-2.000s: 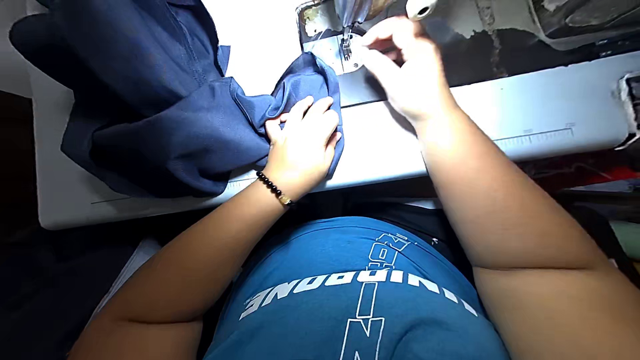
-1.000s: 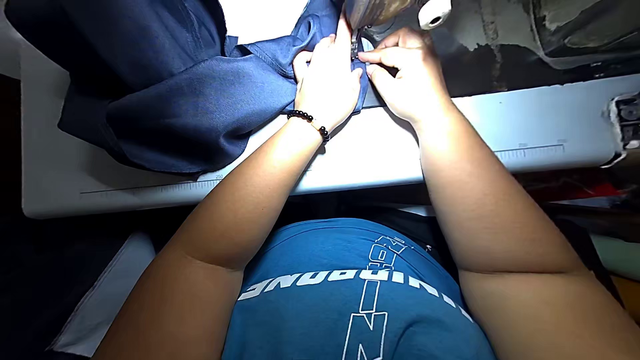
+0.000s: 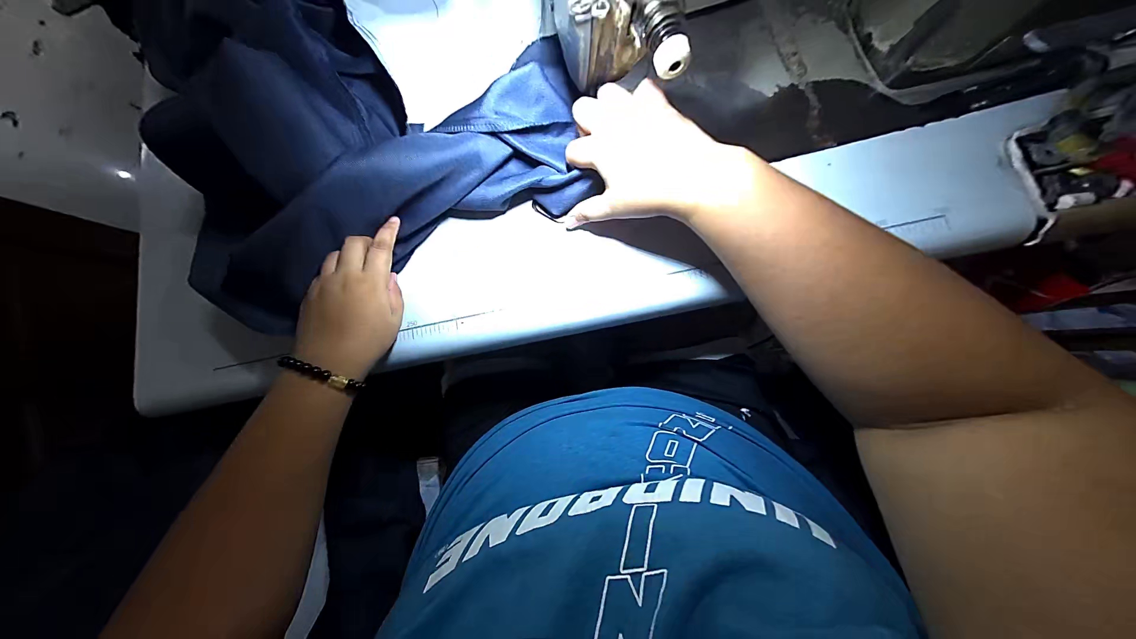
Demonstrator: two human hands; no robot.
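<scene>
Dark blue fabric [image 3: 390,177] lies bunched over the left part of a white sewing machine table, its seamed end under the head of a sewing machine [image 3: 612,40]. My left hand [image 3: 352,297], with a beaded bracelet at the wrist, rests at the fabric's lower edge, fingers apart and touching it, not gripping. Beside the machine head, my right hand [image 3: 643,155] is at the fabric's right end, fingers spread along it; whether they pinch the cloth cannot be told. The needle and presser foot are hidden behind the hand and machine head.
The table's front edge [image 3: 532,333] bears a printed ruler scale. A white round knob [image 3: 672,56] sticks out from the machine head near my right hand. At the table's right end lie small mixed items [image 3: 1078,151], with something red among them.
My left hand has moved from beside the machine head to the left, down to the fabric's lower edge. My right hand has come over the fabric's right end. The view has shifted.
</scene>
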